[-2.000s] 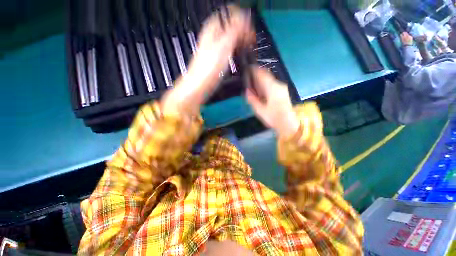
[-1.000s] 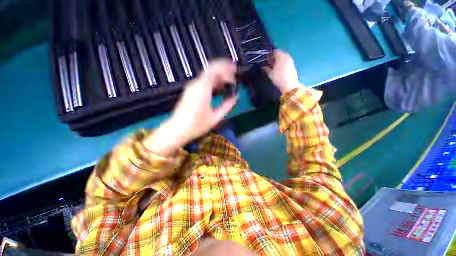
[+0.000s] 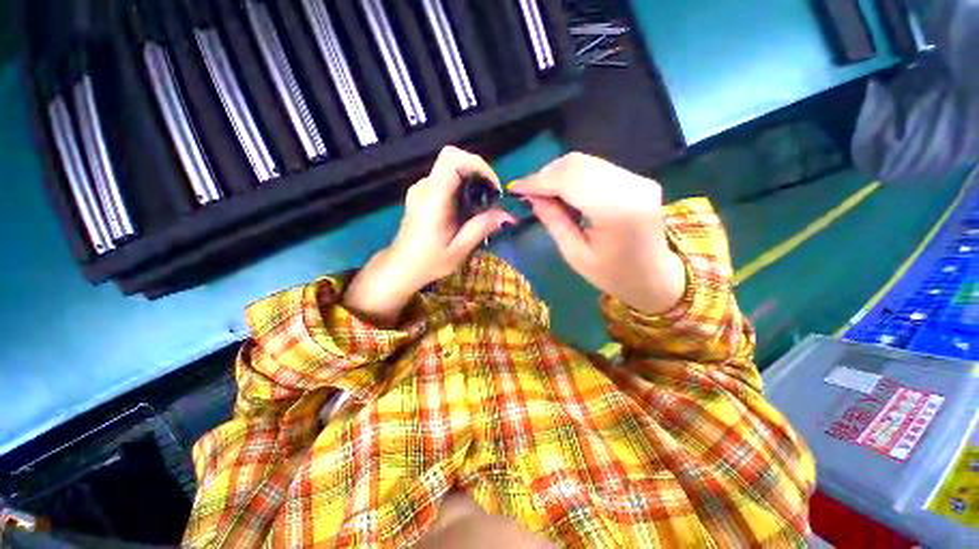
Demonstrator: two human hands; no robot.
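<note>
My left hand (image 3: 446, 220) holds a small black end piece (image 3: 477, 194) between thumb and fingers, in front of my chest near the bench edge. My right hand (image 3: 601, 220) is just to its right, thumb and forefinger pinched together at the end piece. Something tiny shows at these fingertips, too small to make out. Behind the hands, a slotted black foam tray (image 3: 150, 255) holds several slim silver bars (image 3: 346, 91) in parallel rows. Fine silvery pieces (image 3: 597, 45) lie on a dark patch at the tray's right.
The teal bench (image 3: 714, 64) runs across the top and left. Black foam strips (image 3: 845, 30) lie at the upper right, beside another person's grey sleeve (image 3: 912, 118). A grey lidded box (image 3: 859, 413) with a red-and-white label and blue crates (image 3: 934, 290) are at the right.
My right hand has come from the small pieces beside the tray to the end piece in my left hand. Both hands are now close together in front of my chest. The view has shifted.
</note>
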